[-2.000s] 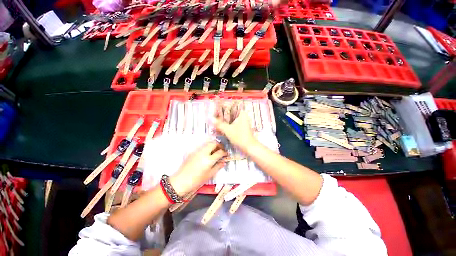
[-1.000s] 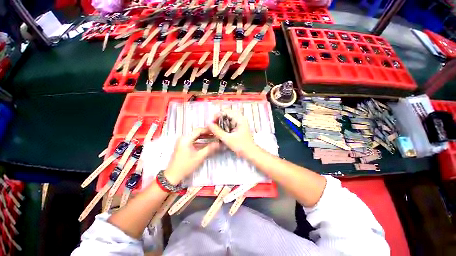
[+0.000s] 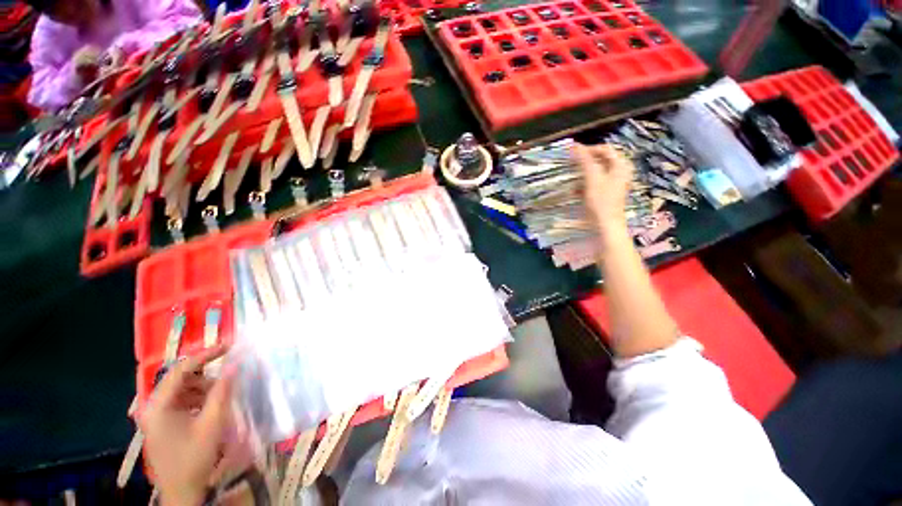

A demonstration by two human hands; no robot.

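The clear strap sleeve pack [image 3: 366,296] lies flat over the red watch tray [image 3: 188,272], with rows of straps inside and strong white glare. My left hand [image 3: 193,410] is at the pack's lower left edge, fingers curled and blurred; whether it grips the plastic is unclear. My right hand [image 3: 605,183] is over the loose strap pile [image 3: 554,203], fingers pointing down; its fingertips and any strap in them are not clear. Pale strap ends [image 3: 396,435] stick out below the tray's near edge. Buckle-side strap pieces [image 3: 257,205] stand along its far edge.
Stacked red trays with strapped watches [image 3: 257,99] stand beyond. A tray of watch heads [image 3: 574,74] is at the back right. A round container [image 3: 466,161] stands by the pile, a plastic bin [image 3: 727,148] at its right end. A person in pink [image 3: 119,40] sits far left.
The view has turned right. My right hand has left the sleeve pack for the strap pile. My left hand has moved from the pack's middle to its left edge, away from the other hand.
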